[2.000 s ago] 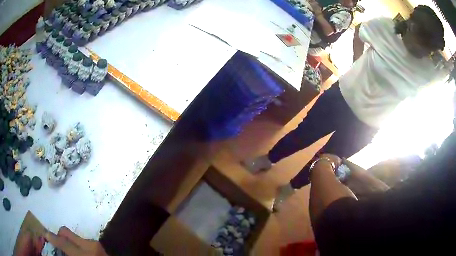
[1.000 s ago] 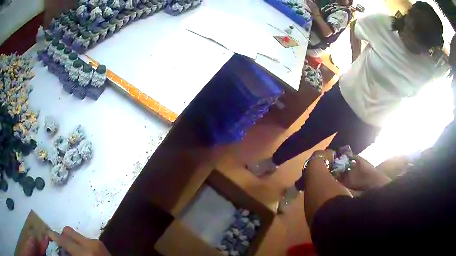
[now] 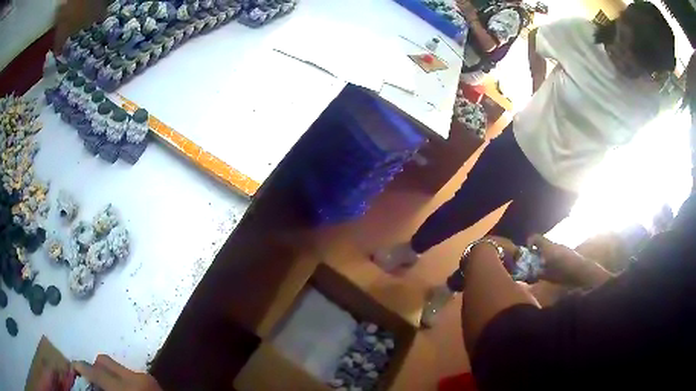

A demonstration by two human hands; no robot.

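A small grey-white piece shows between my hands at the bottom left, cut off by the picture's lower edge. My left hand is a small pinkish part at its left side, closed around it. My right hand is bare, with its fingers bent over the piece's right side; whether it grips the piece or something thin is hidden. The brown cardboard pad lies under and beside my left hand. Several lumpy grey-white pieces stand loose on the white table beyond.
Dark discs and a cream-yellow heap lie at the left. Assembled rows stand behind the orange strip. Blue stacked material and an open carton are beside the table. Another person's hands hold a piece at the right.
The table and its pieces have shifted slightly left and down in the view. My hands sit slightly lower, still at the piece. The other person's hands have moved a little.
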